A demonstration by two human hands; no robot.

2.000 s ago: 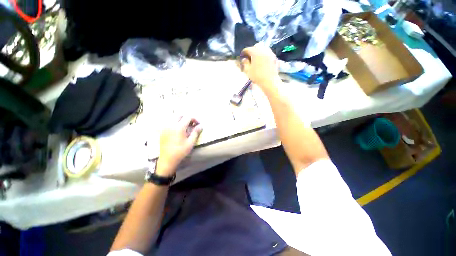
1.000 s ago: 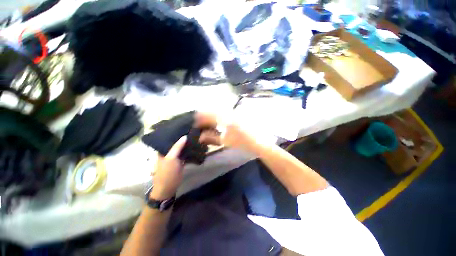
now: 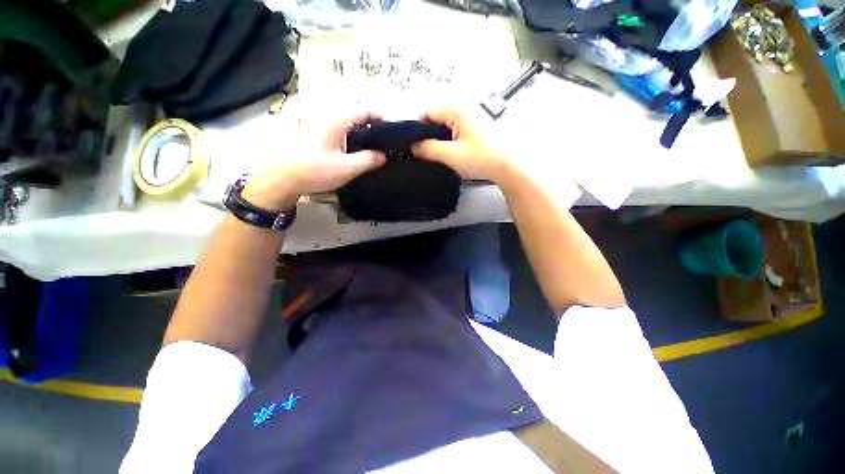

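A black fabric panel is held by both hands over the front edge of the pale work board, its upper part bent or folded. My left hand grips its left side, thumb on top. My right hand grips its right side, thumb on top. Both thumbs press near the panel's middle; what lies under them is too small to tell. Small dark ornaments lie in rows on the board. The small hammer lies right of the ornaments, out of the hands.
A black panel pile and a masking tape roll are at left. A slim grey tool, black straps and a brown box of metal pieces are at right. A teal basket stands beyond the table edge.
The view has tilted down. The hammer, held by my right hand two seconds ago, now lies on the table. The panel is now bent between both hands near the table's front edge.
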